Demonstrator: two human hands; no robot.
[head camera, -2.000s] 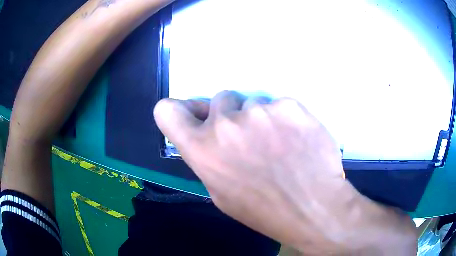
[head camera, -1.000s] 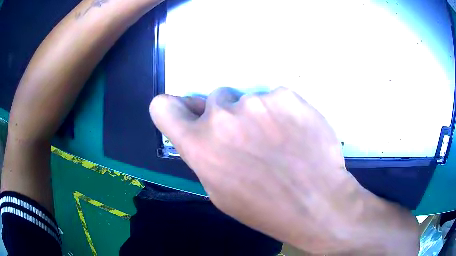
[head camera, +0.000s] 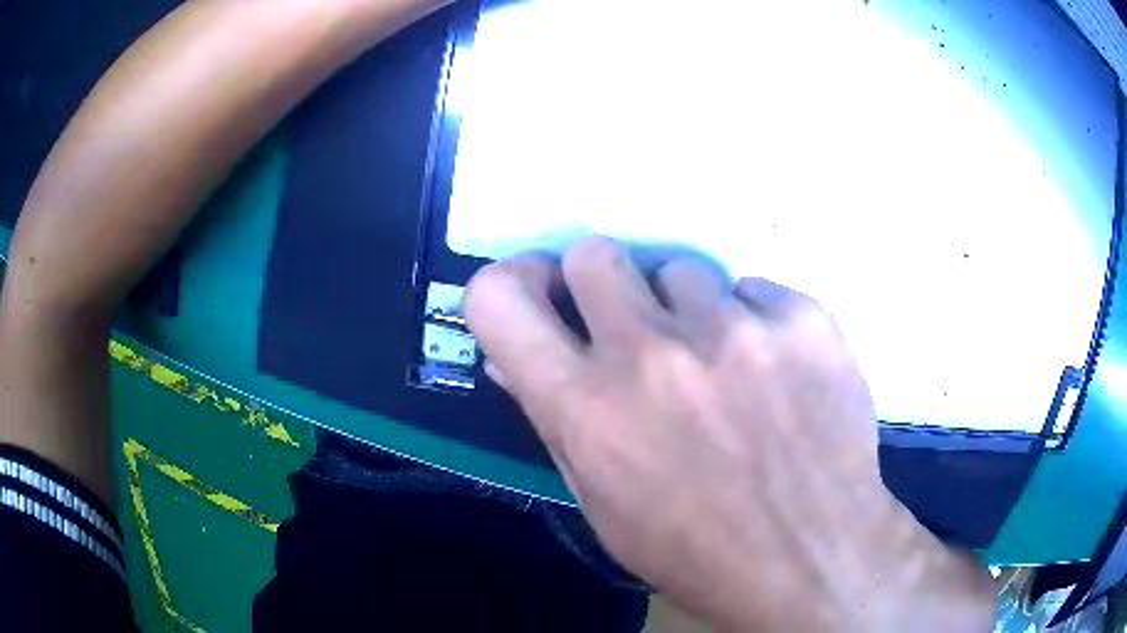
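Observation:
A framed panel (head camera: 766, 161) with a glaring white face and thin black rim lies on a black mat (head camera: 340, 235). A small silver metal plate with dots (head camera: 449, 345) shows in the black notch at the panel's near left corner. My right hand (head camera: 692, 396) is just right of this plate, over the near edge, back up and fingers curled. Its palm is hidden, so I cannot tell whether it holds anything. My left forearm crosses the upper left; the left hand is beyond the top edge, out of the picture.
A small black-outlined fitting (head camera: 1067, 406) is at the panel's near right corner. The green bench (head camera: 223, 297) curves around the mat. Yellow-and-black tape (head camera: 185, 383) marks the green surface below. Dark clothing (head camera: 433, 544) is at the bench edge. Clear film-like material (head camera: 1020, 600) shows at lower right.
My right hand has moved right and slightly down, uncovering the silver plate and corner notch. The panel's left rim appears further right in the picture. The left forearm remains across the upper left.

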